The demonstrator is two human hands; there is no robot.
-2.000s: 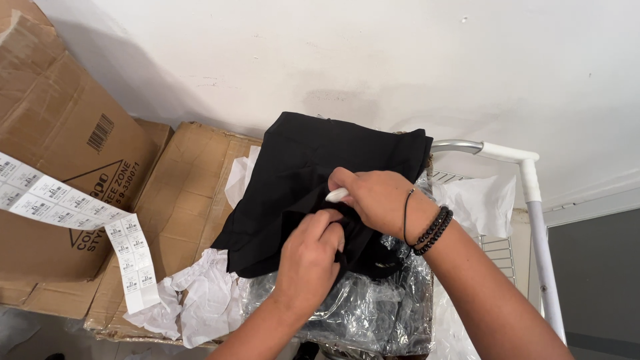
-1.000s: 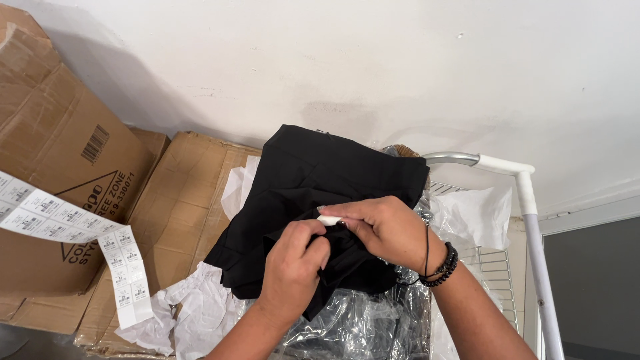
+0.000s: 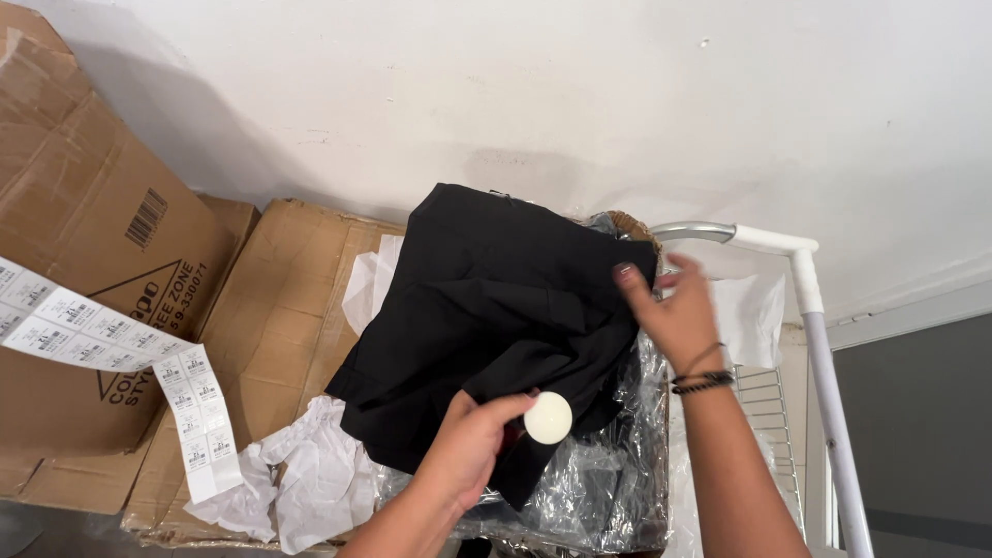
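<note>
A black fabric garment (image 3: 496, 287) lies loosely bunched over clear plastic wrapping (image 3: 589, 480) in an open cardboard box. My left hand (image 3: 473, 442) pinches the garment's lower folds, with a round white disc, perhaps a security tag (image 3: 548, 418), at its thumb and fingertips. The disc's flat face points up. At the garment's right edge, my right hand (image 3: 674, 310) is raised with its fingers apart, slightly blurred, and nothing shows in it. Dark bracelets circle the right wrist.
Strips of printed white labels (image 3: 198, 418) hang beside a large cardboard box (image 3: 101, 194) on the left. Crumpled white paper (image 3: 318, 473) lies on a flattened cardboard surface (image 3: 271, 310). A white tubular frame (image 3: 821, 372) and wire rack (image 3: 763, 411) stand right, near the wall (image 3: 496, 93).
My right hand has left the white piece and moved right to the garment's edge. The white piece, earlier seen edge-on between both hands, now shows its round face at my left hand.
</note>
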